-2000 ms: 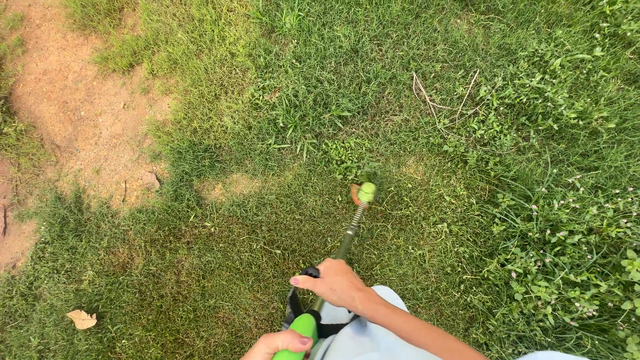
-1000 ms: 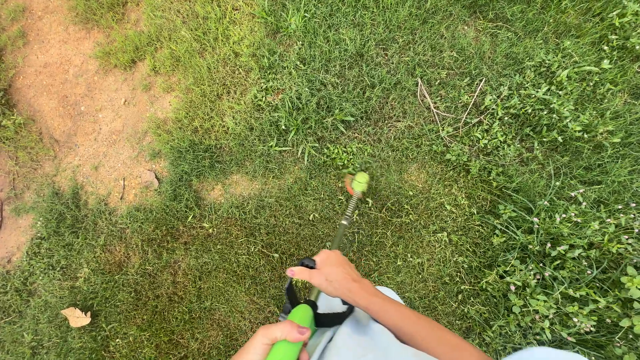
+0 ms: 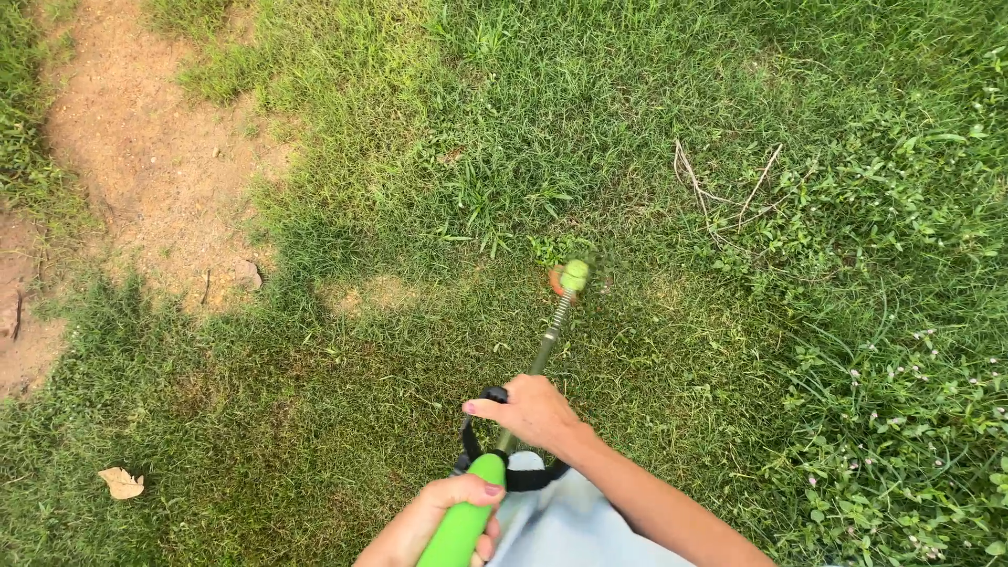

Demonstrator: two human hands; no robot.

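Note:
A cordless grass trimmer with a bright green rear body, a dark shaft [image 3: 543,356] and a black loop handle runs up from the bottom centre. My left hand [image 3: 465,512] is wrapped around its green rear grip [image 3: 458,529], thumb on top. Farther forward, my right hand [image 3: 531,409] grips the top of the black loop handle [image 3: 471,441], just over the shaft. The light green trimmer head [image 3: 576,273] is low over the grass at centre, an orange-red part beside it. Leafy weeds [image 3: 551,248] stand just beyond the head.
Bare sandy soil [image 3: 157,150] lies at the upper left, with a small stone [image 3: 248,273] near its edge. Dry twigs [image 3: 732,197] rest on the grass right of the head. Taller weeds with small pale flowers [image 3: 874,417] grow at the right. A dry leaf [image 3: 122,483] lies lower left.
The trimmer head has swung slightly left and then back a little to the right over the grass. Both hands have kept their grip.

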